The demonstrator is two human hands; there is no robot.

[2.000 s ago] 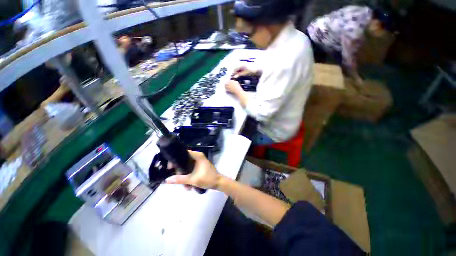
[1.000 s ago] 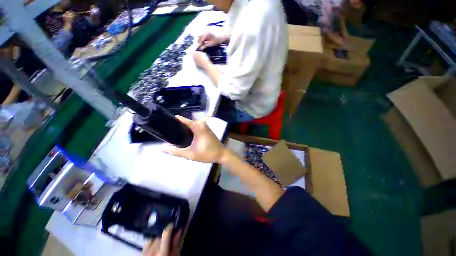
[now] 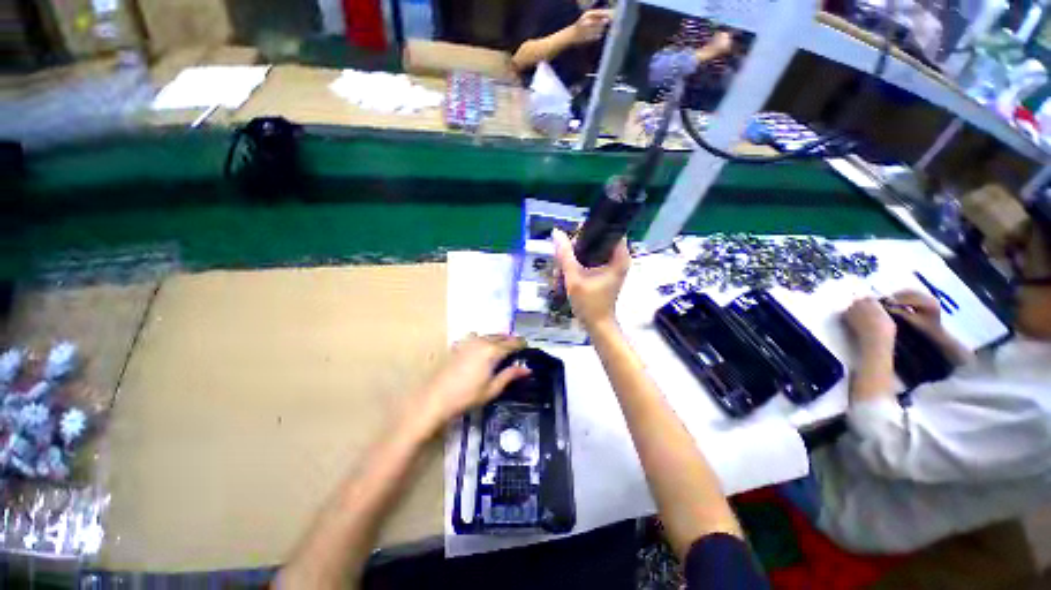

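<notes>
A glossy black plastic housing [image 3: 515,461] lies open side up on the white paper in front of me. My left hand [image 3: 484,371] rests on its far end, fingers over the rim. My right hand [image 3: 594,280] is closed around the thick black electric screwdriver [image 3: 611,219], held tilted above the paper at the blue-and-silver screw feeder [image 3: 553,302]. The screwdriver's bit is hidden by my hand and the feeder, so I cannot tell if it touches a screw.
Two black housings [image 3: 717,352] lie side by side at the right, with a heap of small metal parts [image 3: 766,263] behind. A co-worker [image 3: 945,438] sits at right. A brown board [image 3: 288,403] and white-blue pieces [image 3: 40,415] lie left. A metal post [image 3: 732,133] stands behind.
The view has swung left. My right hand and screwdriver have moved from over the waiting housings to the feeder. My left hand has shifted from the housing's near edge to its far end.
</notes>
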